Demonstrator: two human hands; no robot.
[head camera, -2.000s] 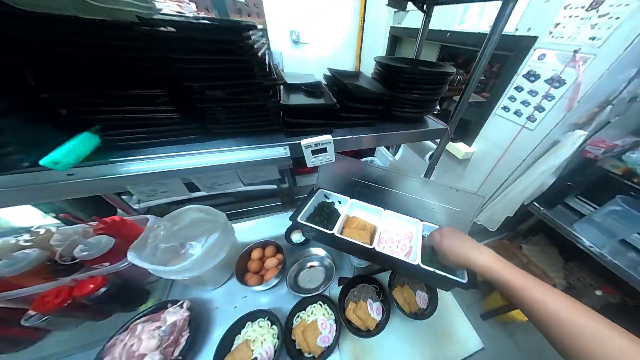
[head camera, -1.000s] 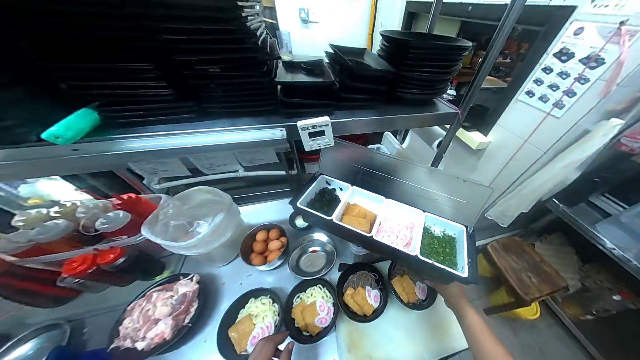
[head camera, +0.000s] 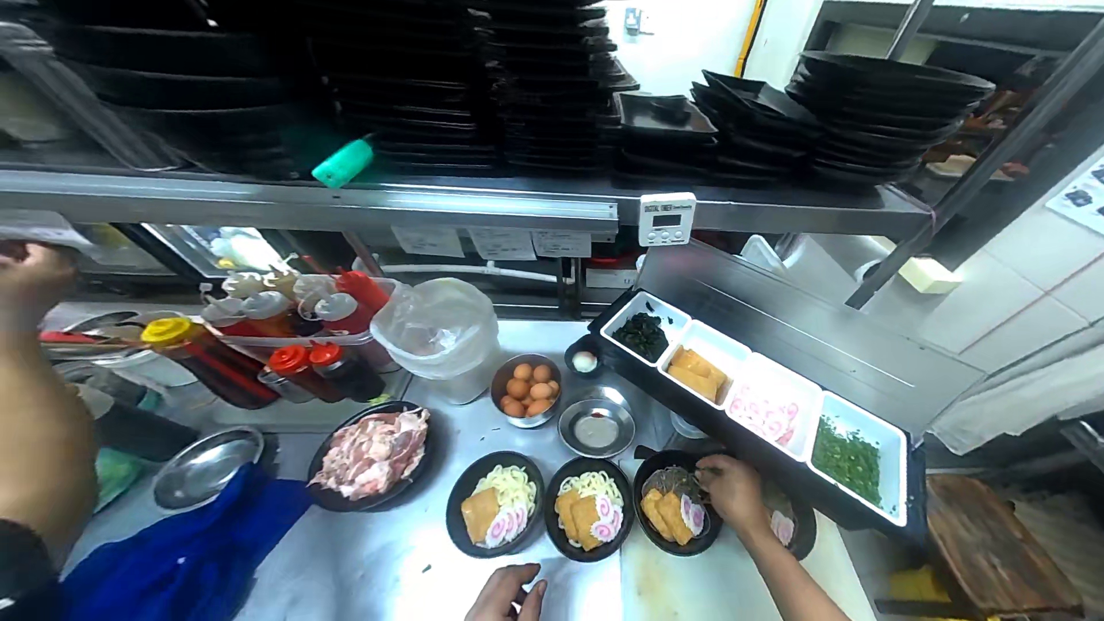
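My right hand (head camera: 735, 493) reaches over the right rim of a black bowl (head camera: 678, 503) with dark noodles, fried tofu pieces and pink-swirled fish cake. Its fingertips are close together; whether they pinch anything is unclear. Behind my forearm is another black bowl (head camera: 798, 524), partly hidden. At the bottom edge, my left hand (head camera: 509, 593) has its fingers apart and holds nothing, below two bowls of pale noodles (head camera: 495, 504) (head camera: 590, 509) with tofu and fish cake. A black topping box holds white tubs of dark seaweed (head camera: 642, 335), fried tofu (head camera: 697, 373), sliced fish cake (head camera: 764, 412) and chopped green herbs (head camera: 849, 457).
Left of the bowls are a plate of raw meat (head camera: 373, 455), a bowl of brown eggs (head camera: 526, 392), sauce bottles (head camera: 207, 362) and blue cloth (head camera: 185, 552). Another person's arm (head camera: 39, 371) enters at far left. A steel shelf (head camera: 414, 207) with stacked black dishes crosses above.
My right hand has moved from the topping box's lower edge to the dark-noodle bowl. The other person's arm has come into view at left. The view has shifted towards the left.
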